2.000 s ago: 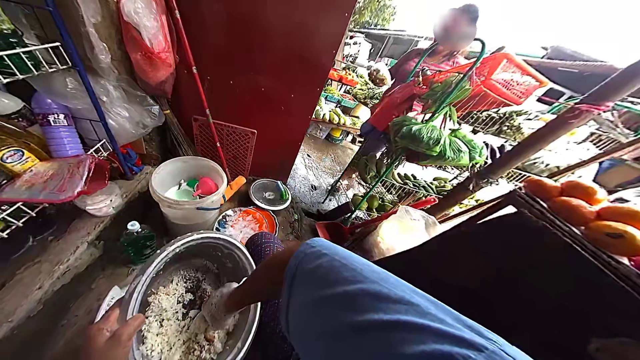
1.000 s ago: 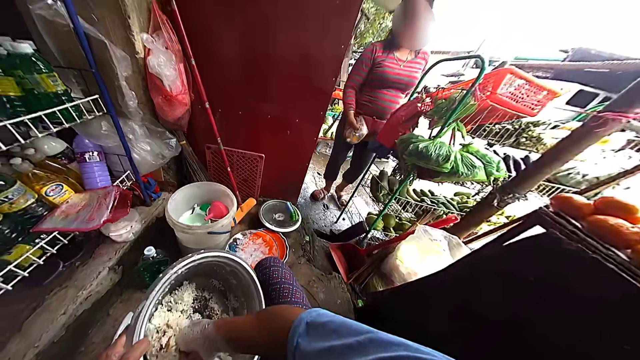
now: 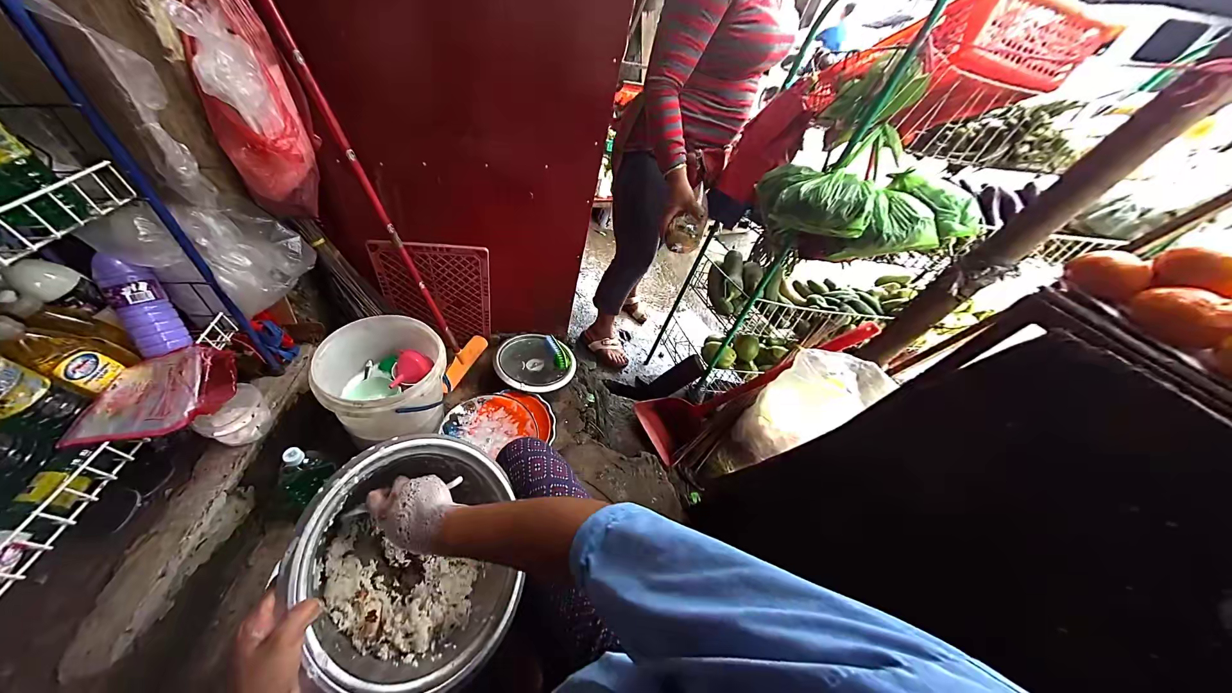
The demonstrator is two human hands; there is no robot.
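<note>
A large metal pot (image 3: 496,602) stands tilted low in the head view, with pale, lumpy, rice-like food (image 3: 404,602) and brown bits in it. My left hand (image 3: 274,640) grips its rim at the lower left. Inside the pot's upper part is my right hand (image 3: 414,512), covered in white foam or residue, its fingers curled on what looks like a thin handle, the far part of which is hidden. Beyond the pot are a white bucket (image 3: 332,371) with a pink dipper (image 3: 412,368), and an orange plate (image 3: 539,414) with white foam or scraps.
A round lid (image 3: 535,363) with a green brush lies behind the plate. Bottles (image 3: 142,303) fill a wire rack at left. A red dustpan (image 3: 664,423) and a dark box (image 3: 962,500) stand at right. A person (image 3: 664,144) stands near hanging green bags (image 3: 847,212).
My right hand has moved from the food low in the pot up toward its far side. The view has tilted down, and the person's head is out of view.
</note>
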